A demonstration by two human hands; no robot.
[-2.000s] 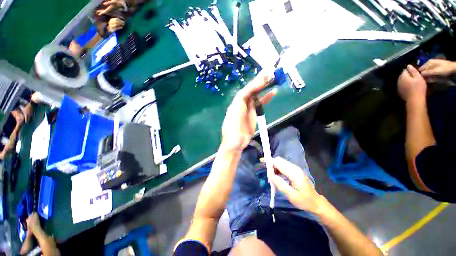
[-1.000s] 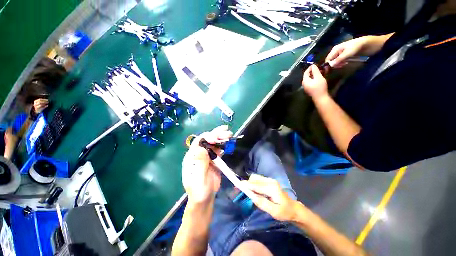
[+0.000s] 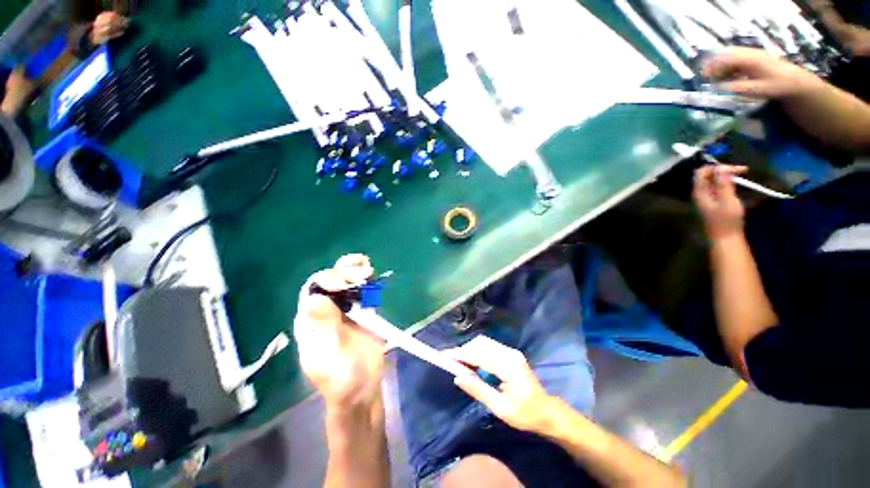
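Observation:
A white sleeved cable assembly (image 3: 405, 341) is held slanting over the bench edge and my lap. My left hand (image 3: 339, 334) grips its dark upper end, beside a bright blue connector housing (image 3: 373, 293). My right hand (image 3: 506, 386) grips the white sleeve lower down; a small dark blue-green piece shows at its fingers, too small to name. The cable's lower end is hidden by my right hand. A tape roll (image 3: 459, 224) lies on the green bench ahead of my hands.
A harness pile (image 3: 320, 71) with blue ends lies ahead, beside paper sheets (image 3: 534, 67). A grey-black machine (image 3: 176, 357) and blue bin (image 3: 57, 329) stand left. At right, a neighbour's hand (image 3: 720, 200) holds a white piece near another harness pile (image 3: 763, 33).
Both hands keep hold of the cable, which has swung from near upright to slanting. The tape roll, earlier mostly hidden by my left hand, now shows fully. The neighbour's hands have moved apart.

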